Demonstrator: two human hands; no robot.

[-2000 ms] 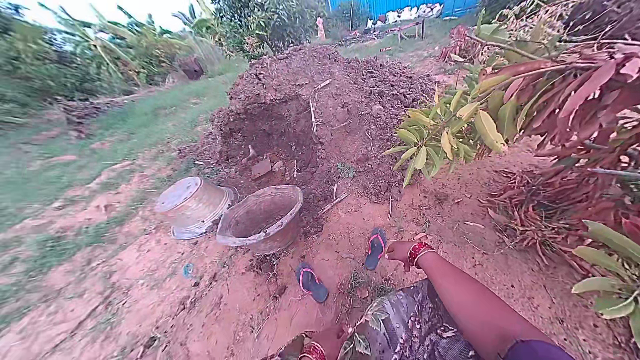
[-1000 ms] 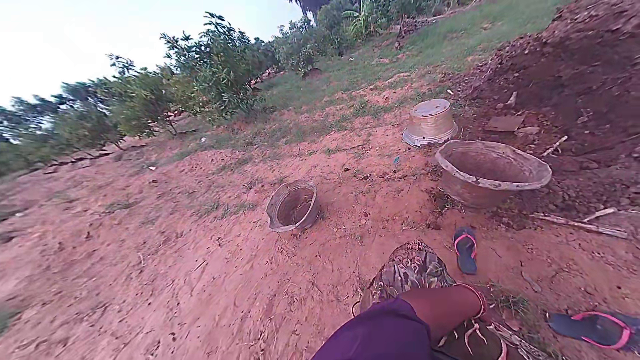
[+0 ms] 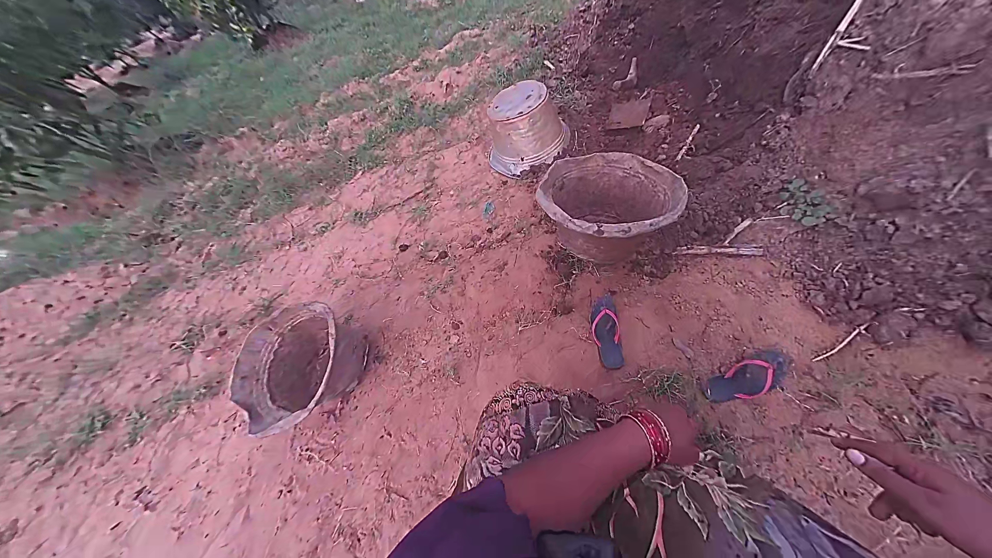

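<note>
My left hand (image 3: 676,435), with red bangles at its wrist, rests low over the patterned cloth on my lap; its fingers are mostly hidden. At the lower right my right hand (image 3: 903,480) reaches in over the soil, fingers partly apart, a thin twig by the fingertips; whether it touches them is unclear. Two dark flip-flops with pink straps, one (image 3: 607,333) upright in view and one (image 3: 748,377) turned sideways, lie just beyond my lap. Past them stands a wide, wavy-rimmed planter (image 3: 601,240), with an upside-down pot (image 3: 527,136) behind it.
Another wavy-rimmed pot (image 3: 345,360) lies tilted on the reddish ground at left. A dark soil mound (image 3: 899,194) rises at right, with dry sticks (image 3: 721,250) at its foot and a flat brownish piece (image 3: 628,114) near the inverted pot. Grass and bushes border the upper left.
The view has turned down and back toward the mound since one second ago. My right hand, not visible then, now shows at the lower right. The pots and flip-flops appear to stay put.
</note>
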